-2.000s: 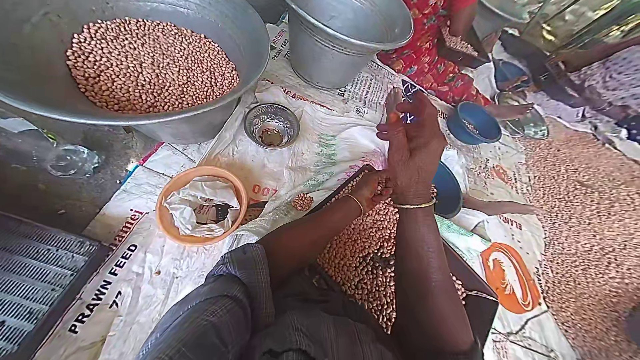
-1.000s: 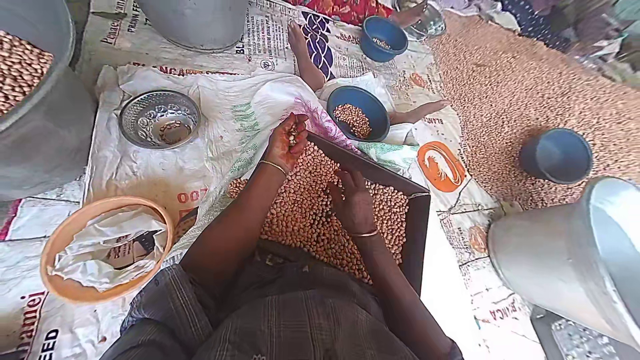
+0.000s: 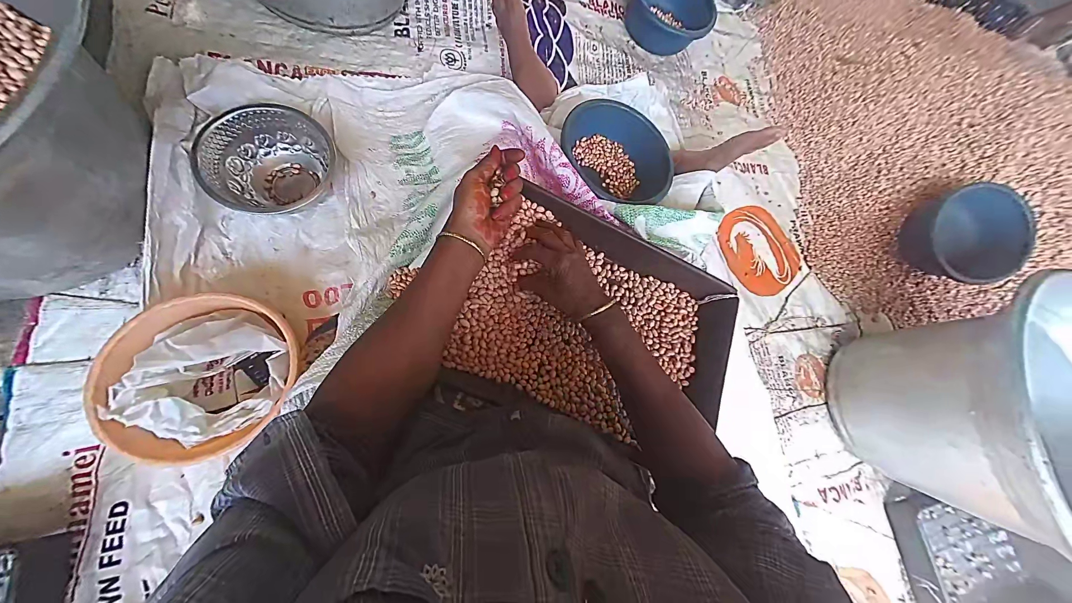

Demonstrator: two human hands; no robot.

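A dark, straight-sided tray lies across my lap, full of small pinkish-brown nuts or beans. Above its far left corner, my left hand is palm up with fingers curled around a few of the nuts. My right hand is palm down on the heap just right of it, fingers bent and touching the nuts; whether it grips any is hidden. Just past the tray's far edge stands a blue plastic bowl partly filled with the same nuts.
An embossed metal bowl and an orange basin lined with white plastic stand at left on printed sacks. Large metal pots flank both sides. Another person's bare foot is beyond the tray. A blue tub sits on spread nuts at right.
Two seconds ago my hands were together, one raised above the tray; now they are apart, the right down on the nuts. The view has swung to the right.
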